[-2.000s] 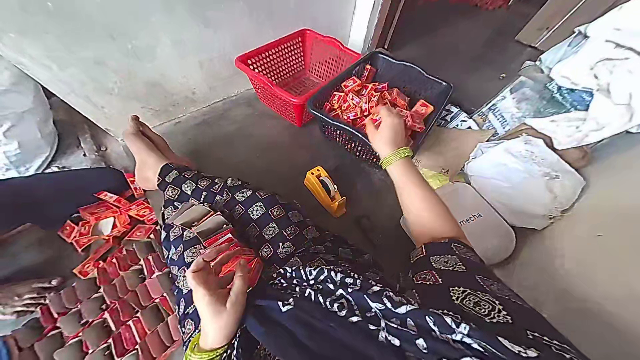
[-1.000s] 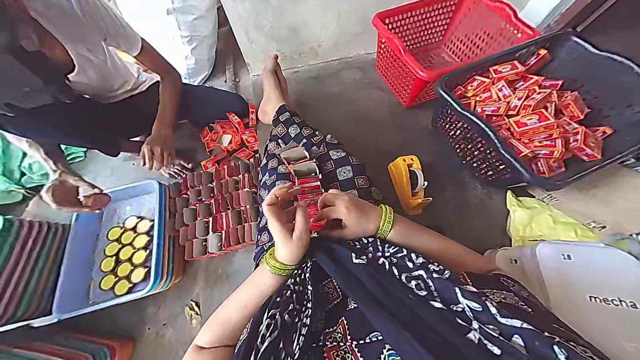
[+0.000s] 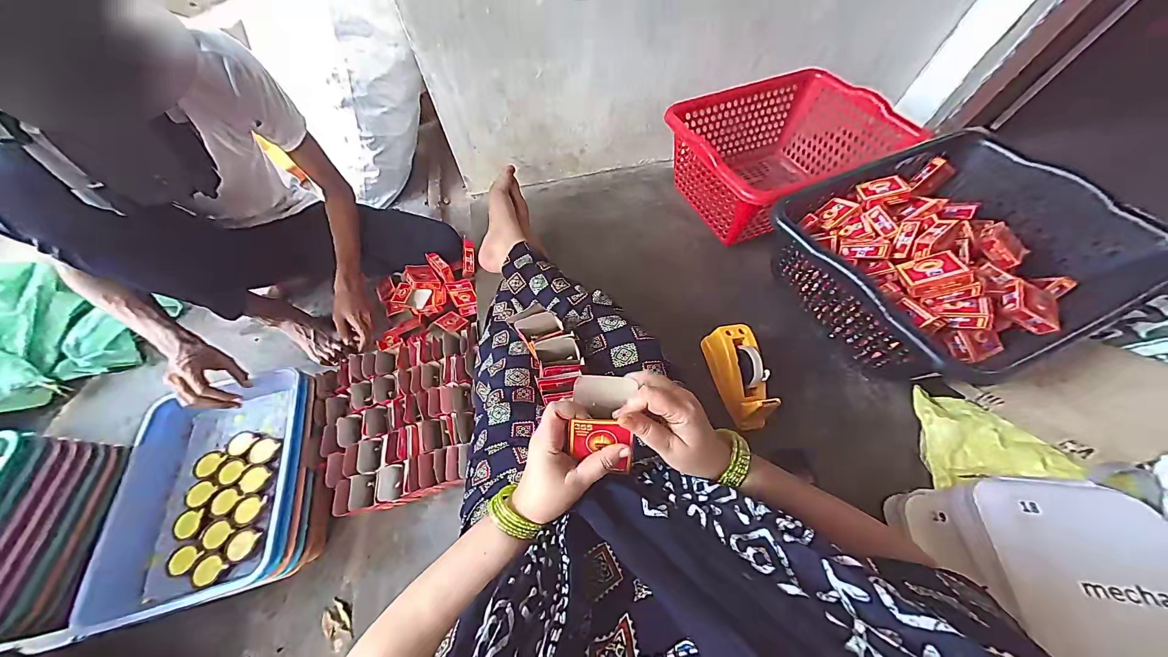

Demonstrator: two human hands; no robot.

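My left hand (image 3: 566,465) grips a small red and yellow printed cardboard box (image 3: 599,442) by its sides, its grey inner flap standing up. The fingertips of my right hand (image 3: 680,429) pinch that raised flap (image 3: 605,394). Beyond my hands, several open-flapped boxes (image 3: 556,351) lie in a row on my patterned trouser leg. Left of my leg stand packed rows of open boxes (image 3: 401,420), with loose red boxes (image 3: 438,292) behind them. On the right, a black plastic basket (image 3: 1077,196) holds a heap of closed red boxes (image 3: 940,274).
A red plastic basket (image 3: 730,173) stands by the wall. A yellow tape dispenser (image 3: 737,379) sits on the floor. At left, a co-worker sits with one hand (image 3: 201,370) over a blue tray (image 3: 119,570) of round yellow-topped pieces; stacked trays (image 3: 55,529) stand beside it.
My right hand was in the black basket two seconds ago and is now at the box in my left hand. The box has come away from the row on my leg. The view has swung left.
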